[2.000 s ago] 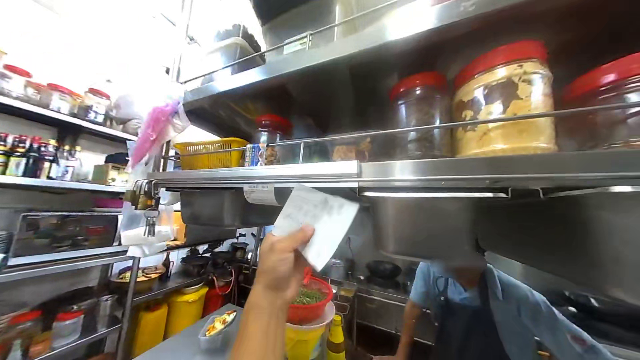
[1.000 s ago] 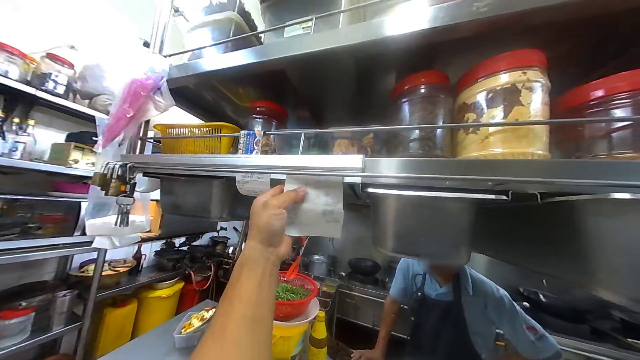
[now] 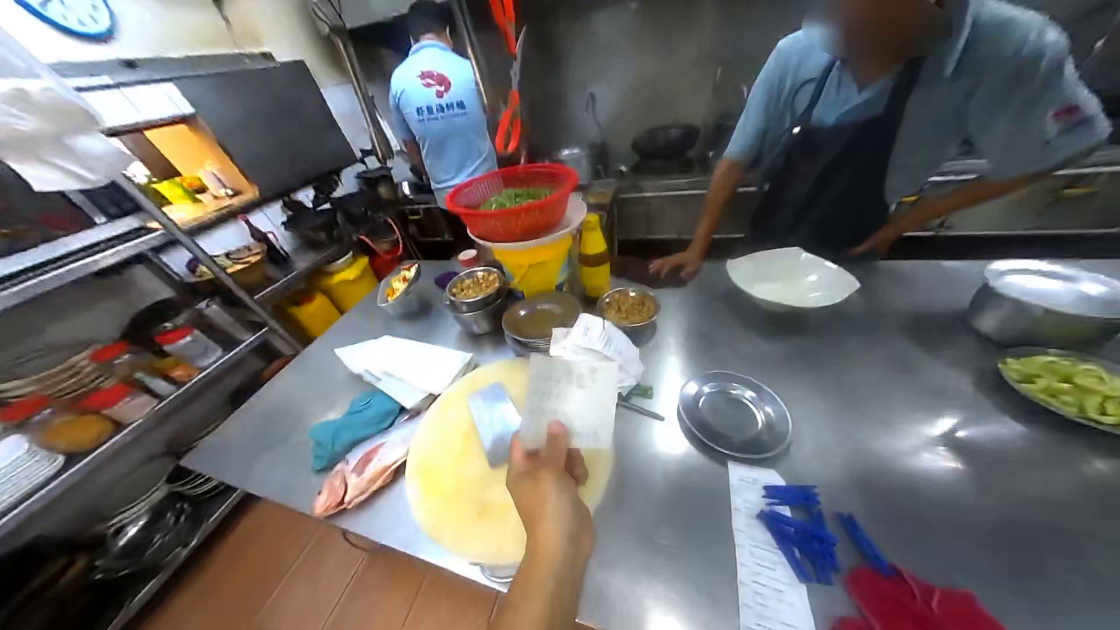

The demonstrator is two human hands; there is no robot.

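Note:
My left hand [image 3: 551, 481] holds a small white paper slip [image 3: 573, 401] bearing writing between thumb and fingers. It is above a round pale chopping board [image 3: 464, 490], where a cleaver blade [image 3: 495, 422] lies just left of the slip. Part of the cleaver is hidden. Crumpled white paper [image 3: 604, 346] lies behind the slip. Left of the board are a pinkish raw fish [image 3: 372, 464], a teal cloth [image 3: 354, 427] and folded white sheets [image 3: 402, 366]. An empty metal plate [image 3: 735, 413] sits to the right. My right hand is out of view.
Blue clothes pegs [image 3: 801, 534] lie by a long paper strip [image 3: 770, 560] and red cloth [image 3: 919, 604]. A white bowl [image 3: 792, 280], a red basket [image 3: 512, 206] of greens and bowls of food stand farther back. A person in an apron leans across the table; another stands behind.
My left hand has lowered with the slip from beneath the overhead metal shelf to above the chopping board. The view has swung down to the table.

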